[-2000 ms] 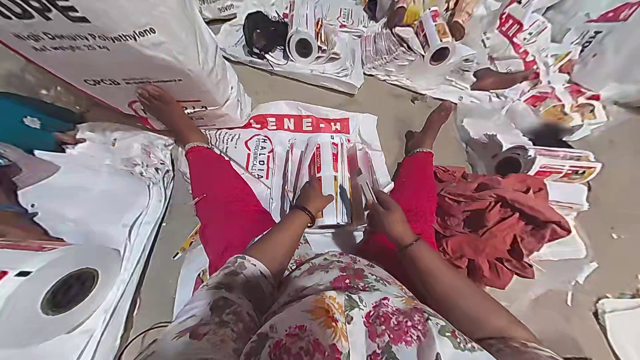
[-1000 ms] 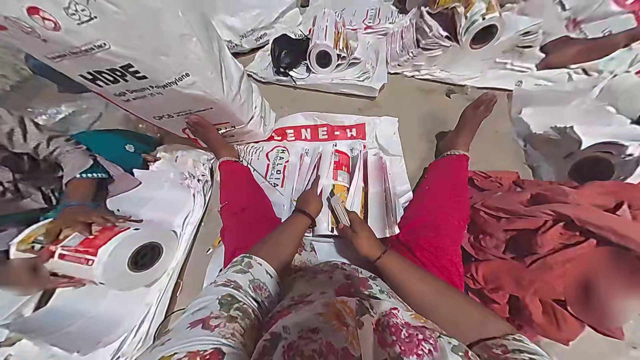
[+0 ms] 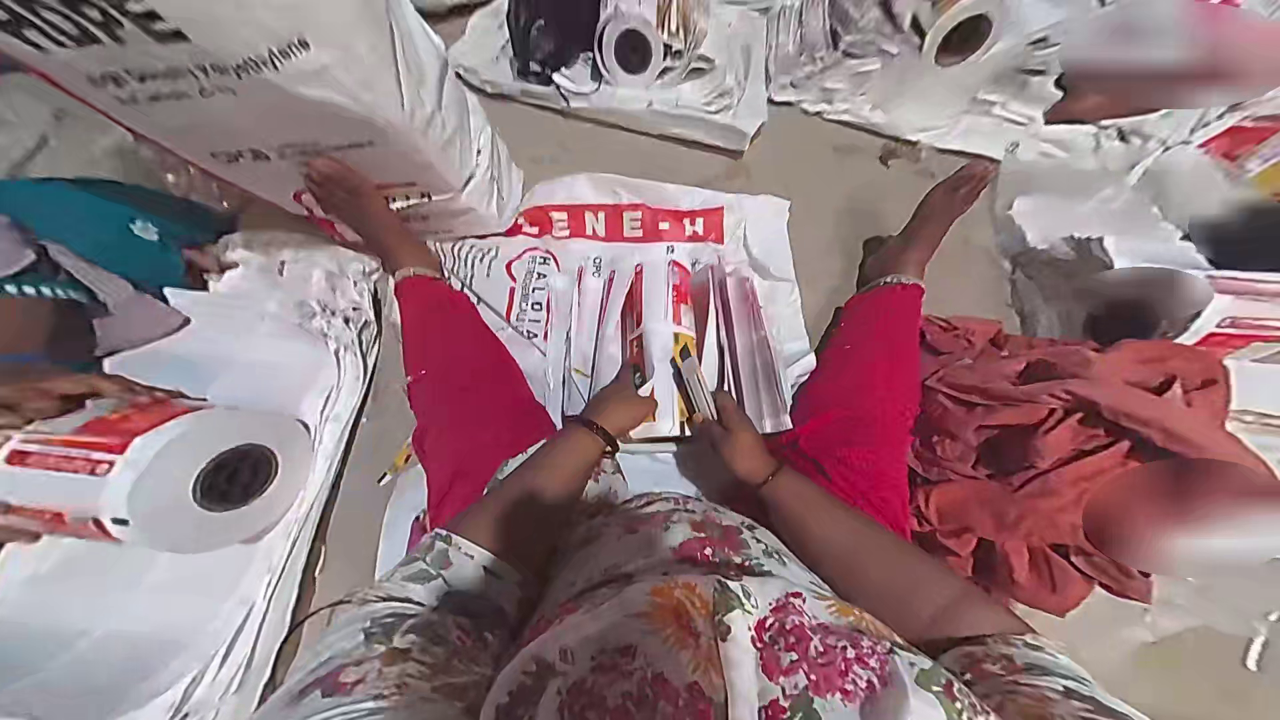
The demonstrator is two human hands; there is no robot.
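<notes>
Between my legs lies a flattened woven plastic sack [image 3: 780, 235] with red and white print. Printed plastic film strips [image 3: 658, 300], white with red and yellow, are laid out on it, with a pale folded stack [image 3: 752, 350] beside them at the right. My right hand [image 3: 735, 435] is closed on a small flat object [image 3: 692, 382], pale with a dark edge; its kind is unclear. My left hand [image 3: 618, 405] rests at the near part of the strips, its fingers bent; whether it grips a strip is hidden.
A full white sack [image 3: 330, 110] stands at the upper left. To the left, another person's hand [image 3: 90, 385] is by a printed film roll [image 3: 270, 480]. Red-brown cloth [image 3: 1080, 450] lies beside my right leg. More film rolls [image 3: 632, 48] sit on sheets ahead.
My left hand has drawn back toward me along the strips. The small flat object remains in my right hand.
</notes>
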